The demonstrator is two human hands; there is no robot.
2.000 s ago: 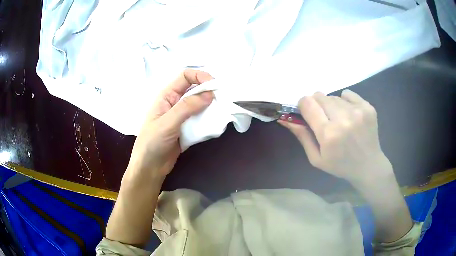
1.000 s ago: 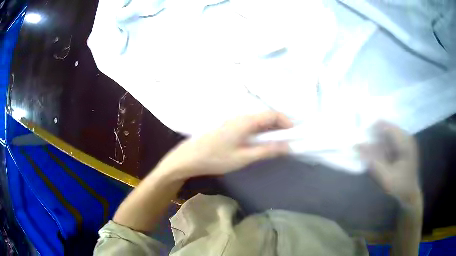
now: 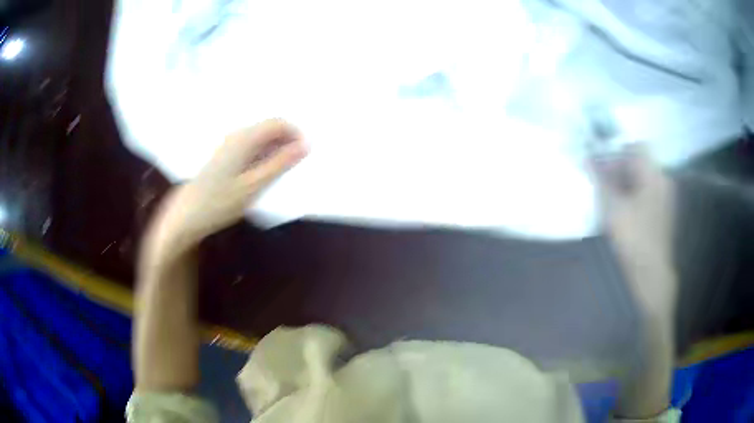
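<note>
A white garment (image 3: 430, 157), overexposed, is spread across the dark table in front of me. My left hand (image 3: 244, 169) grips its edge at the left, thumb and fingers pinched together. My right hand (image 3: 632, 186) is at the garment's right part, blurred, with its fingers curled at the cloth. A small dark shape shows near its fingertips; I cannot tell whether it is the thread snips. The near edge of the garment runs nearly straight between my two hands.
The glossy dark-brown table (image 3: 397, 273) has a yellow edge. Blue material (image 3: 50, 330) lies beyond that edge at the lower left, and more blue shows at the lower right. My beige clothing is at the bottom centre. More white cloth lies at the upper right.
My left hand has moved left and away from my body, further from my right hand. The garment's near edge is now spread wide between them. The snips seen clearly earlier are not distinct now.
</note>
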